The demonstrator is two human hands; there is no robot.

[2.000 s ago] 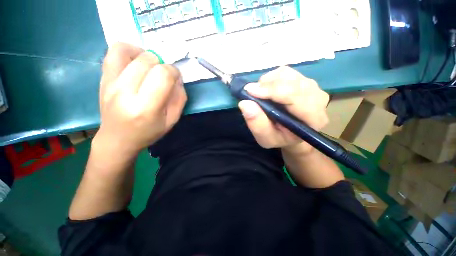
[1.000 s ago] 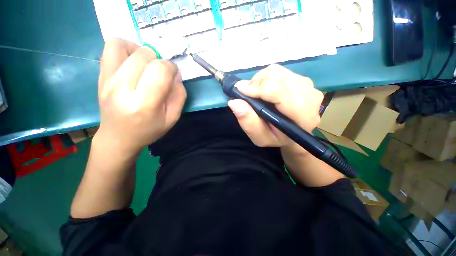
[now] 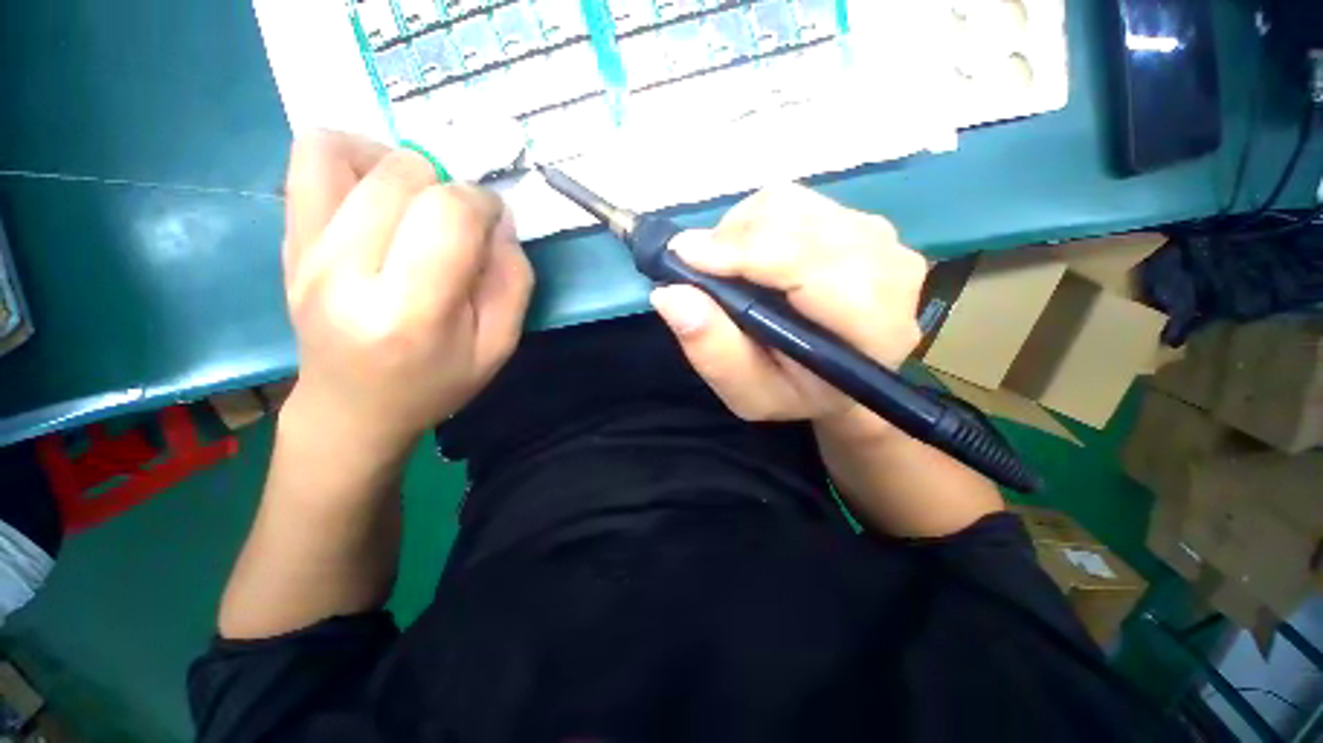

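Note:
My right hand (image 3: 791, 305) holds the black soldering iron (image 3: 856, 375) like a pen. Its metal tip points up and left over the lower part of the white tray (image 3: 871, 124). My left hand (image 3: 399, 276) is a fist around a small piece with a green part (image 3: 424, 157) and a thin dark end near the iron tip; whether they touch is unclear. Thin solder wire (image 3: 145, 183) runs from the left edge into this fist. The PCB panel (image 3: 711, 47), a grid with green strips, lies on the tray above both hands, cut off by the frame's top.
A glossy black flat object (image 3: 1167, 87) lies right of the tray on the green mat (image 3: 160, 305). Dark cables are at the upper right. Below the bench are an open cardboard box (image 3: 1045, 341), more boxes (image 3: 1233, 465) and a red object (image 3: 131, 462).
The right hand and iron have moved left, bringing the tip closer to the left hand's piece. The tray has shifted slightly left in view. Both hands keep their grips.

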